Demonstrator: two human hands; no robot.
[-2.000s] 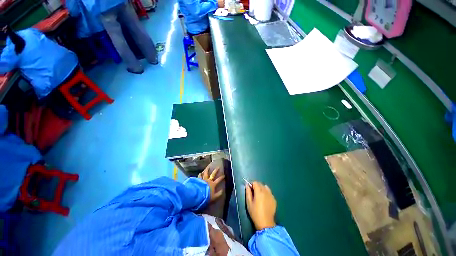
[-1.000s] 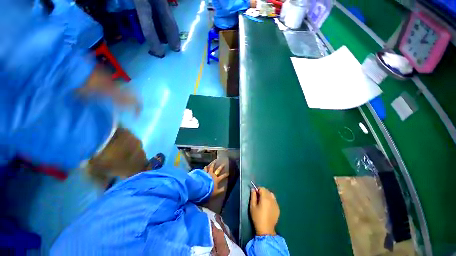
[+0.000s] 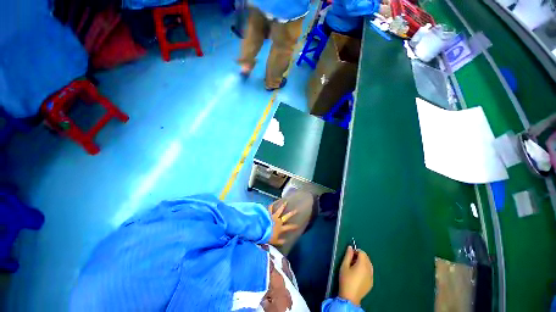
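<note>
My right hand [image 3: 356, 275] rests near the front edge of the green bench [image 3: 384, 158]. It is closed on a thin silver tool, perhaps tweezers [image 3: 353, 243], whose tip points away from me; most of the tool is hidden in the fingers. My left hand [image 3: 283, 223] lies on my knee below the bench edge, fingers spread, with a ring on one finger. It holds nothing that I can see.
A green-topped box [image 3: 299, 143] with white tissue stands left of the bench. White paper [image 3: 457, 143], a brown board [image 3: 453, 286] and a dark strip [image 3: 483, 286] lie on the right. A person [image 3: 271, 36] stands in the aisle near a carton [image 3: 332, 73] and red stools [image 3: 79, 113].
The view has swung left, so the bench sits further right. The person who was close on the left is gone from there; a person in brown trousers now shows further up the aisle. My hands keep their pose.
</note>
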